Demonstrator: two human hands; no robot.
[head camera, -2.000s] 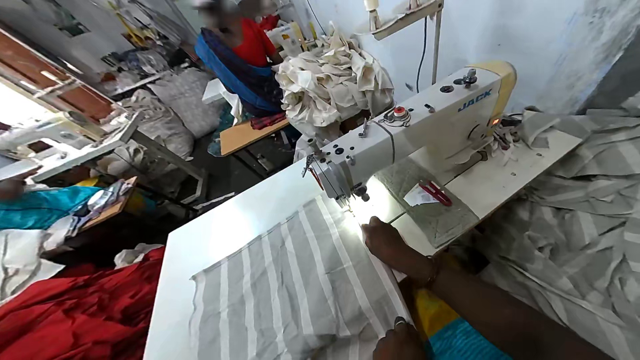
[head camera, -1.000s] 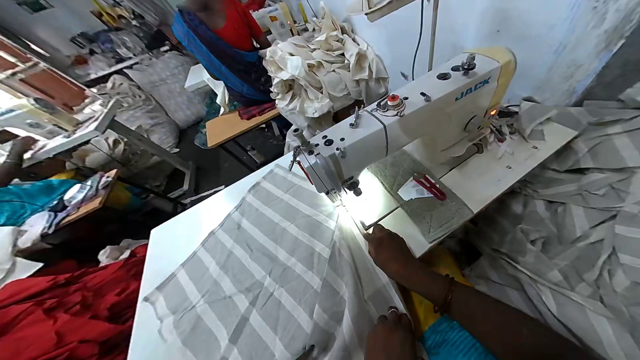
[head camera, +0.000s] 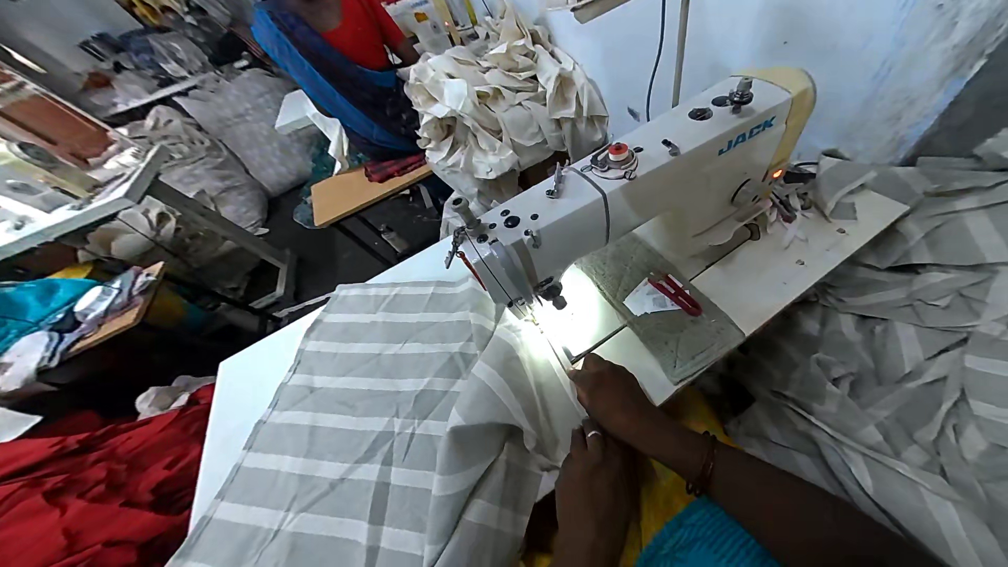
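Observation:
A white Jack sewing machine (head camera: 630, 189) stands on a white table, its lamp lighting the needle area. Grey-and-white striped fabric (head camera: 378, 409) runs from under the needle across the table's left part. My right hand (head camera: 614, 394) pinches the fabric's edge just in front of the needle. Close below it, my left hand (head camera: 592, 488), with a ring on one finger, grips the same edge. Red thread snips (head camera: 675, 294) lie on a grey fabric-like pad (head camera: 693, 339) beside a white scrap, right of the needle.
More striped fabric (head camera: 906, 315) is heaped at the right. Red cloth (head camera: 102, 480) lies at the lower left. Behind the machine are a pile of cream cloth (head camera: 504, 102), a wooden-topped bench (head camera: 370, 189) and a person in blue and red (head camera: 346, 63).
The striped fabric has turned on the table, its stripes now running nearly crosswise. My left hand has come up close to my right hand, which stays near the needle.

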